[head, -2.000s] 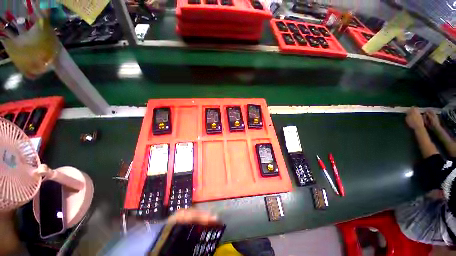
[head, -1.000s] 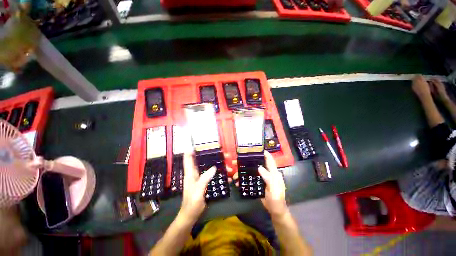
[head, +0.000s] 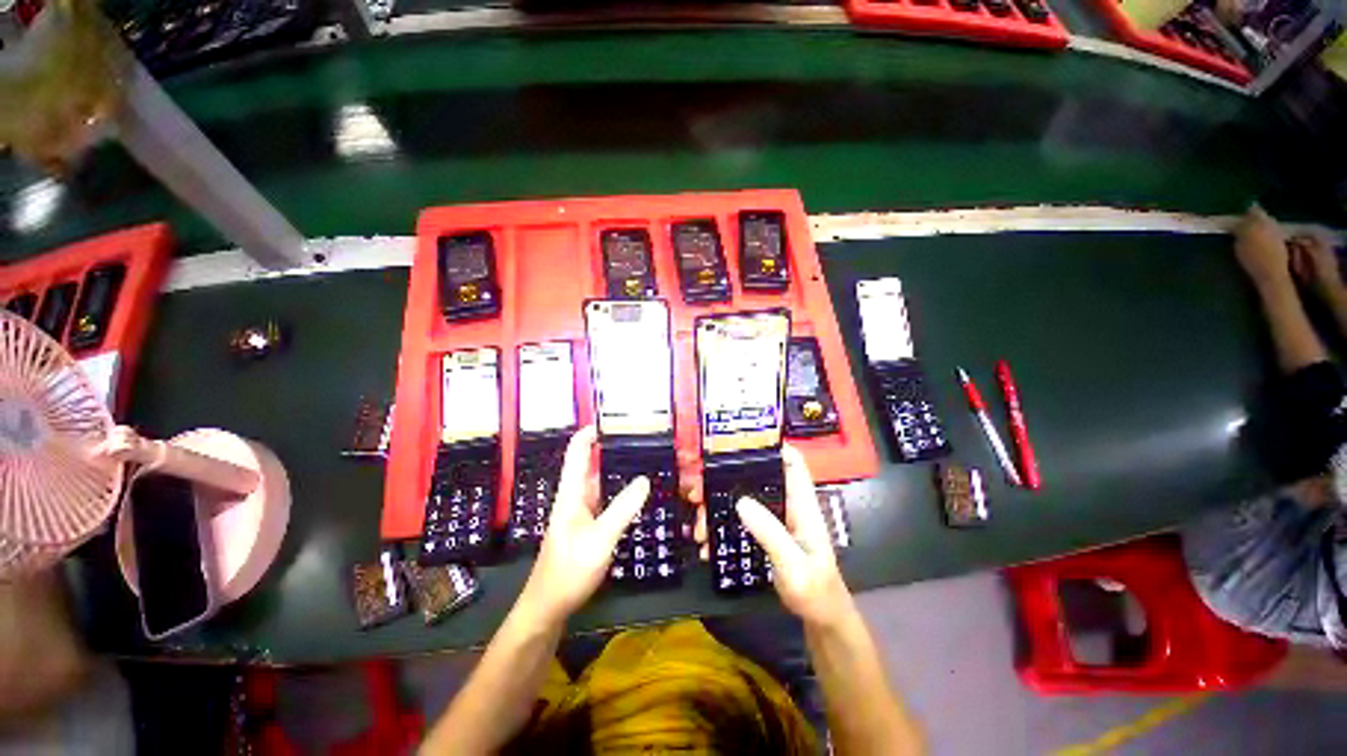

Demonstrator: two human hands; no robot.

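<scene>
My left hand [head: 579,535] holds an open flip phone [head: 632,387] upright, its upper screen lit white, with the thumb on the keypad. My right hand [head: 793,541] holds a second open flip phone [head: 742,387] beside it, its screen lit with lines of text, thumb on the keypad's upper part. Both phones are over the red phone tray [head: 557,281]. Two open flip phones with lit screens lie in the tray's near left pockets. Closed flip phones lie in other pockets, one partly hidden behind the right phone.
Another open flip phone [head: 895,369] lies right of the tray, beside two red pens [head: 1016,424]. Small brown batteries [head: 960,495] lie along the near edge. A pink fan [head: 59,443] with a smartphone [head: 173,557] on its base stands left. Another person's arms [head: 1282,281] are at the right.
Two seconds ago one blurred hand held a phone low near the edge; now both hands hold open phones side by side. Since one second ago, the right phone's screen shows text and the right thumb rests on its keypad.
</scene>
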